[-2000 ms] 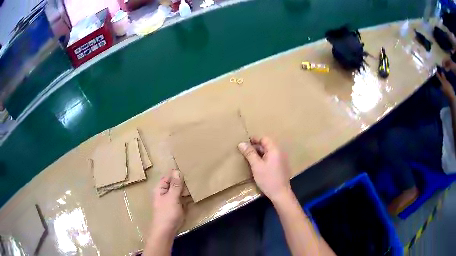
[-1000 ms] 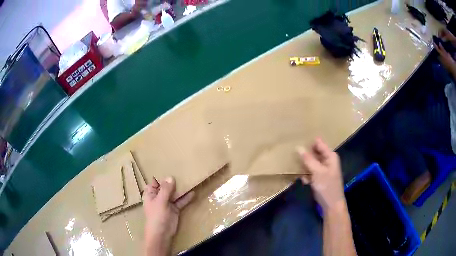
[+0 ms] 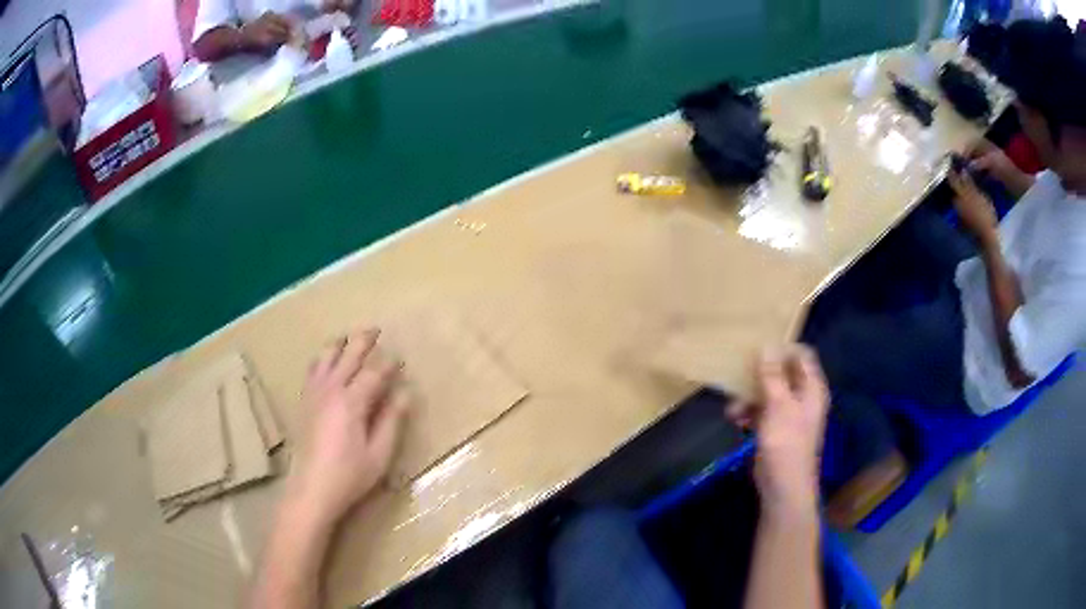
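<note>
My left hand (image 3: 345, 416) lies with its fingers spread on the left part of a flat tan cardboard pad (image 3: 459, 393) on the bench. My right hand (image 3: 780, 399) holds another cardboard pad (image 3: 715, 339) by its near right corner, at the bench's front edge. That pad is blurred, and its outline blends with the bench. A small stack of cardboard pads (image 3: 197, 446) lies to the left of my left hand.
On the tan bench (image 3: 572, 238) lie a yellow tube (image 3: 651, 184), a black clump (image 3: 726, 133) and a black-yellow utility knife (image 3: 815, 164). A green divider (image 3: 393, 143) runs behind. A person (image 3: 1036, 262) sits at right. A blue crate (image 3: 703, 500) is below the bench.
The two pads have come apart. My right hand has moved right with one pad. My left hand has gone from gripping the other pad's edge to lying on it. The view has shifted right.
</note>
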